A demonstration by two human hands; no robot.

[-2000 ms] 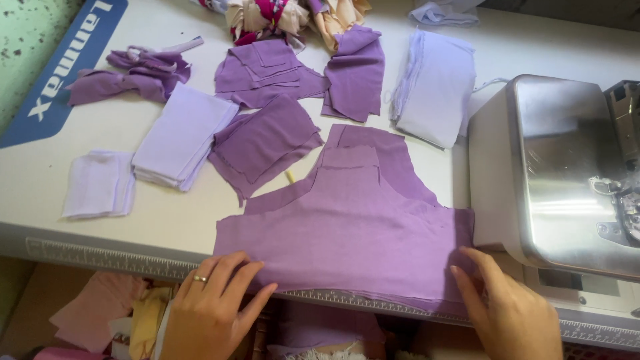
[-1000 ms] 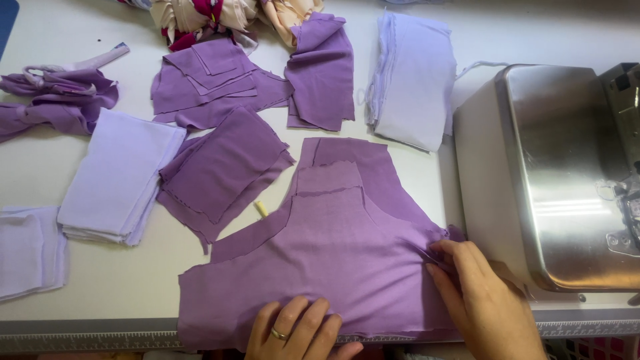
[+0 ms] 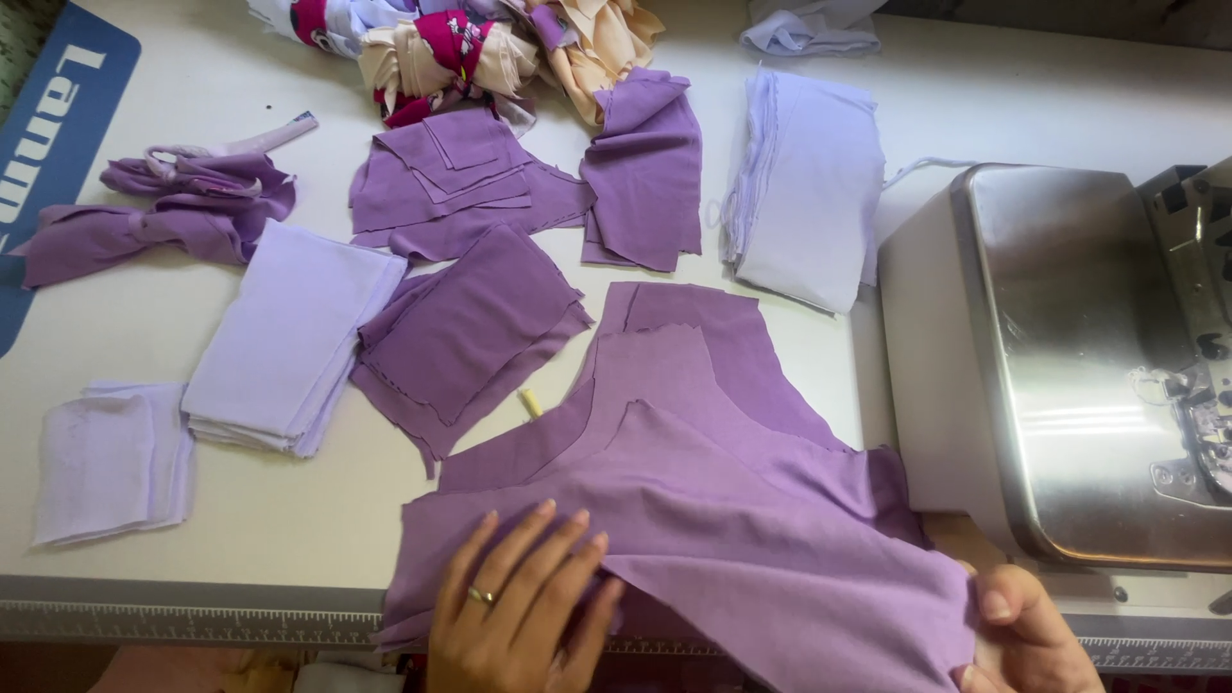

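Note:
Cut purple fabric pieces (image 3: 674,462) lie layered at the table's front edge. My left hand (image 3: 525,597), with a ring on one finger, rests spread on the top piece near its left part. At the right, my right hand (image 3: 1020,626) pinches the corner of that top piece between thumb and fingers and holds it raised, so the cloth folds diagonally. Behind them lie a darker purple stack (image 3: 481,327), another purple stack (image 3: 443,173) and a folded purple piece (image 3: 645,173). Folded lavender stacks (image 3: 289,337) (image 3: 808,192) and a small lavender stack (image 3: 111,462) lie around.
A sewing machine (image 3: 1078,366) with a metal cover stands at the right. Knotted purple cloth (image 3: 192,212) lies at the left, tied fabric bundles (image 3: 452,58) at the back. A yellow chalk-like piece (image 3: 531,404) lies beside the layers. A ruler strip (image 3: 192,616) runs along the front edge.
My right hand has taken hold of the top purple piece and moved its right corner toward the lower right, lifting it. My left hand has moved onto the cloth from its lower edge.

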